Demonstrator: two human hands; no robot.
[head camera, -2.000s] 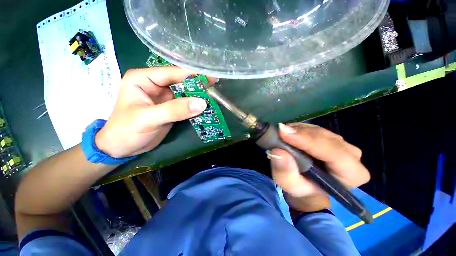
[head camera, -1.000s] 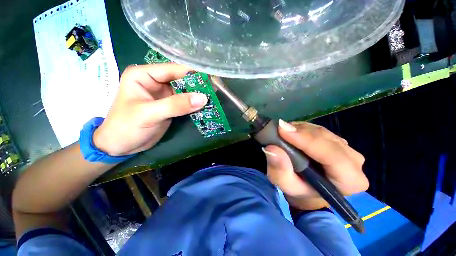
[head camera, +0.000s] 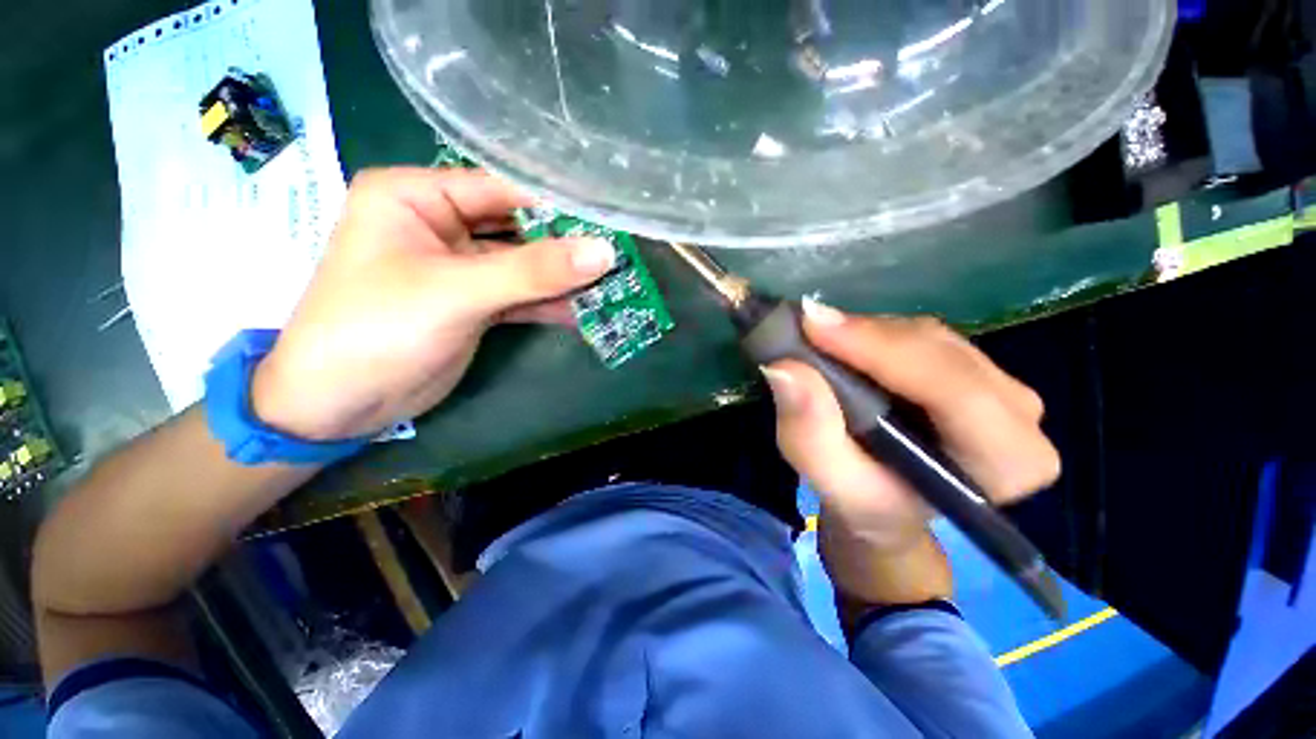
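My left hand (head camera: 419, 296), with a blue wristband, holds a green circuit board (head camera: 624, 318) between thumb and fingers above the mat. The board's far end lies under the rim of the clear plastic hood (head camera: 779, 188). My right hand (head camera: 909, 419) holds the soldering iron (head camera: 866, 412) by its dark handle. The iron's metal barrel points up and left to the hood's rim, just right of the board; its tip is hidden or blurred there. A thin line, perhaps solder wire (head camera: 556, 65), shows through the hood.
A white paper sheet (head camera: 217, 274) lies at left with a yellow-black sample board (head camera: 248, 119) on it. Boards with yellow blocks (head camera: 22, 433) lie at the far left edge. A tray with silvery scraps (head camera: 1145, 133) stands at the back right. The green mat's (head camera: 693, 397) front edge runs below the hands.
My left hand has moved the board slightly up and further under the hood's rim. The iron has shifted slightly up, with its tip end now less visible and to the right of the board.
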